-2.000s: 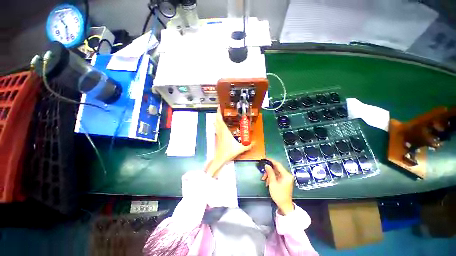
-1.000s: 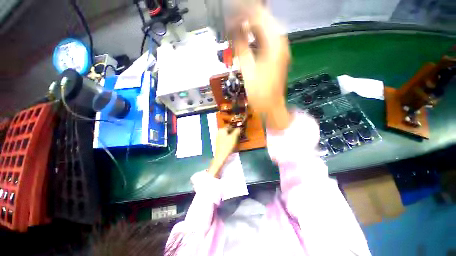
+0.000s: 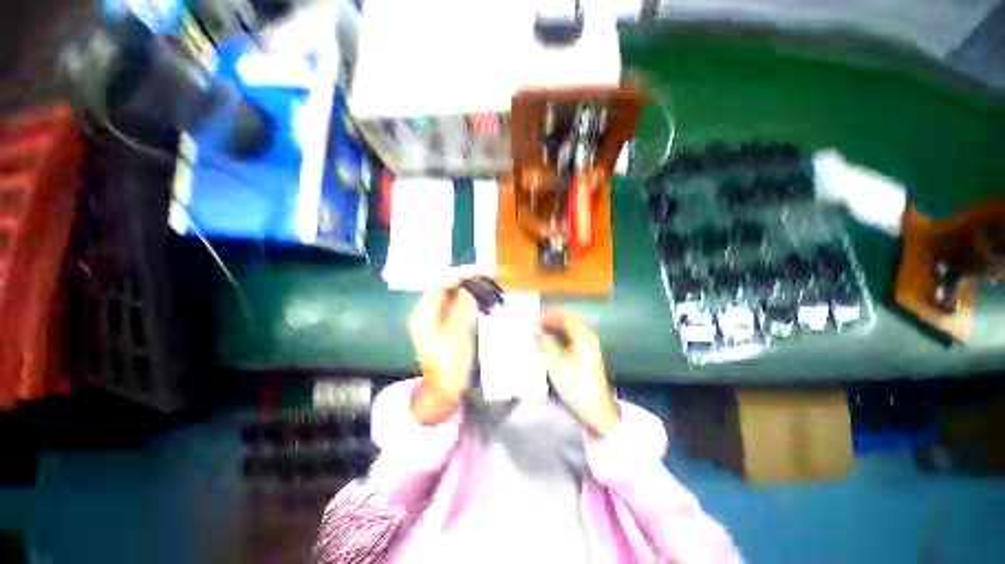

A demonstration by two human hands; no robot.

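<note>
The picture is blurred. My left hand (image 3: 443, 336) is in front of the press, near the bench edge, with a round black part (image 3: 483, 293) held at its fingertips. My right hand (image 3: 577, 366) is a little to the right, fingers curled around a small dark thing (image 3: 557, 333), too blurred to name. A long white paper strip (image 3: 512, 358) lies between my hands. The orange-brown press (image 3: 570, 138) stands behind them, its red handle (image 3: 582, 217) pointing down. No hand touches the press.
A clear blister tray (image 3: 758, 264) with rows of black parts lies right of the press. A second press (image 3: 948, 275) and white cloth (image 3: 860, 190) are at far right. White paper (image 3: 421, 231), a white control box (image 3: 441, 83), a blue machine (image 3: 259, 165) and a red tray (image 3: 33, 264) are left.
My right hand has come down from the raised press handle, and my left hand has left the press base. Both are now near the bench edge. The red handle is down again.
</note>
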